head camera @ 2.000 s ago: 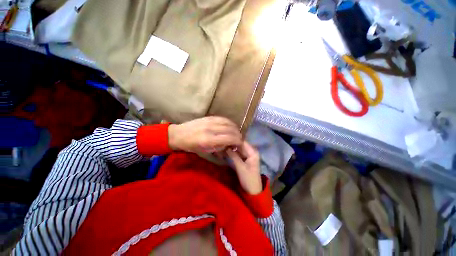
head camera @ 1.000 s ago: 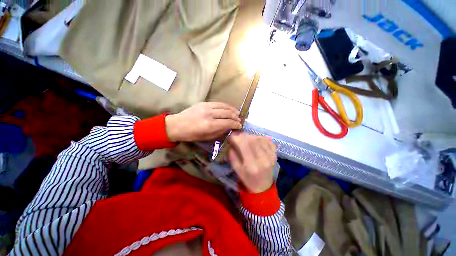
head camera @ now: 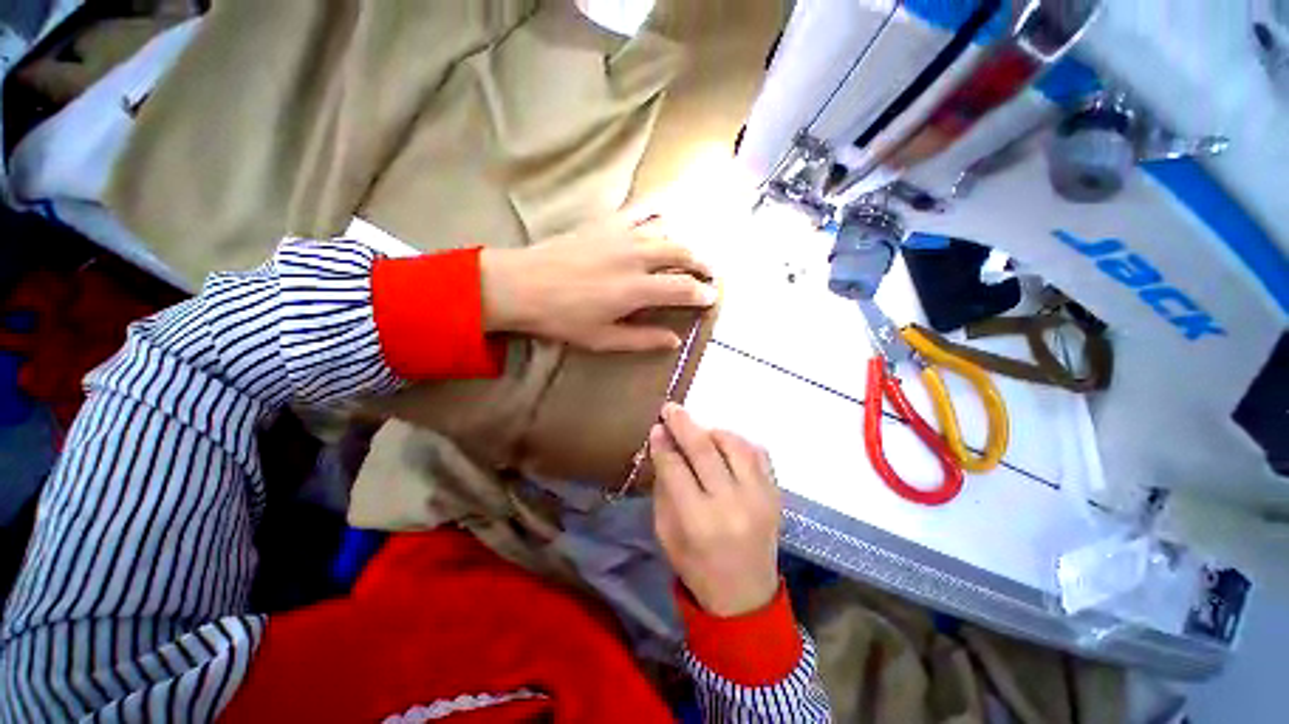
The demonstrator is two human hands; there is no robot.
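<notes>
A tan-khaki garment panel [head camera: 424,127] lies across the table to the left of the sewing machine [head camera: 975,142]. A narrow brown zipper strip [head camera: 684,365] runs along its right edge, with a glinting line and a loose lower end. My left hand [head camera: 608,287] lies flat on the panel, fingertips at the strip's upper part near the lit needle area; its fingers are extended and hold nothing visible. My right hand [head camera: 714,502] pinches the strip's edge lower down, near the table's front edge. A white paper label [head camera: 379,238] is mostly hidden behind my left sleeve.
Scissors with red and yellow-orange handles [head camera: 926,410] lie right of the panel. A flat black object [head camera: 961,283] and brown loops [head camera: 1053,349] lie behind them. Crinkled clear plastic [head camera: 1124,580] sits at the table corner. Khaki cloth [head camera: 905,665] is heaped below.
The panel and strip have moved up toward the needle area. My left hand has moved up and flattened on the cloth, and my right hand has separated from it, lower on the strip. The view has shifted.
</notes>
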